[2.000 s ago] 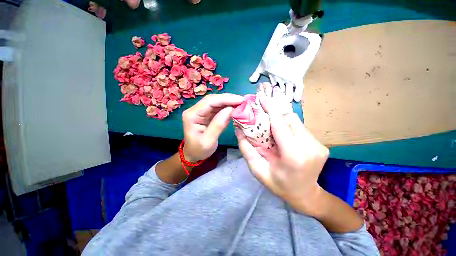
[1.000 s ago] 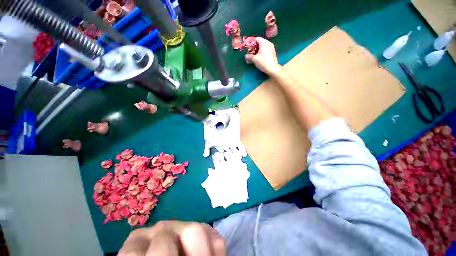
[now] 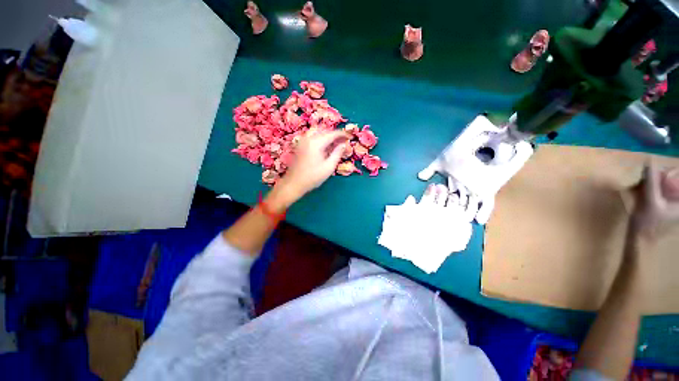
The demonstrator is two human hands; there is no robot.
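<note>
A loose pile of pink-red and tan petal-shaped parts (image 3: 260, 130) lies on the teal bench at the left. My left hand (image 3: 316, 152) is on the right part of the pile, fingers bent over the petals; whether it grips one cannot be told. My right hand (image 3: 659, 201) is blurred at the far right, over the cardboard sheet (image 3: 551, 238); whether it holds anything is unclear. White work gloves (image 3: 428, 234) lie flat in front of the white padding (image 3: 473, 160), which has a dark round hole.
The green press (image 3: 573, 74) stands at upper right. Flesh-pink figurine parts (image 3: 412, 43) are spaced along the dark green belt (image 3: 357, 33). A pale upright board (image 3: 134, 126) is at left. A blue bin of petals (image 3: 551, 365) is at lower right.
The view has swung left. My left hand has moved from the lower edge onto the pile. My right hand has come back from the belt-side figurine parts to over the cardboard.
</note>
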